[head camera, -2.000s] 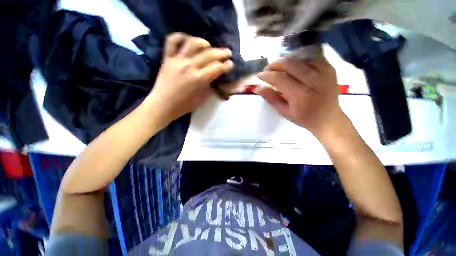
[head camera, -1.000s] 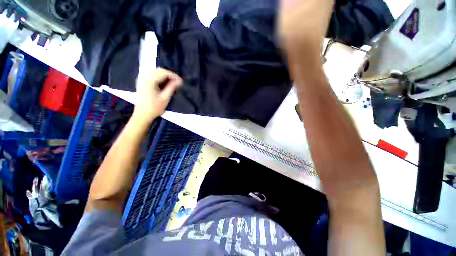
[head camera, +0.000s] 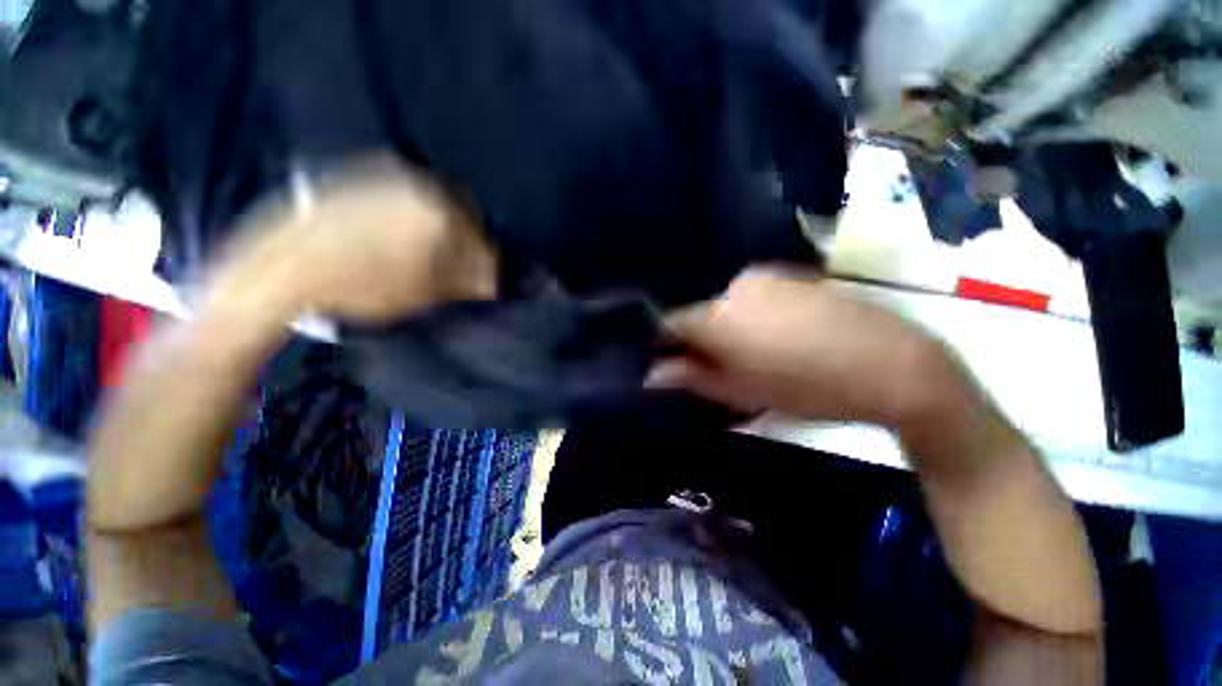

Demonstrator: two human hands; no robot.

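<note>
A large black garment (head camera: 536, 121) fills the upper middle of the view, and its near edge hangs over the table's front edge. My left hand (head camera: 389, 248) is blurred and grips the garment's near part at the left. My right hand (head camera: 771, 342) holds the same near edge at the right, with the fingertips turned inward. The fingertips of my left hand are hidden in the cloth and blur.
The off-white sewing machine (head camera: 1045, 67) stands at the upper right. A red strip (head camera: 1002, 294) and a long black rectangle (head camera: 1136, 342) lie on the white table (head camera: 965, 362). Small dark cut pieces (head camera: 954, 198) lie near the machine. Blue crates (head camera: 449, 536) stand below.
My right hand has come down from the top of the view to the garment's near edge. My left hand has taken hold of the cloth. The garment is now bunched and pulled towards me.
</note>
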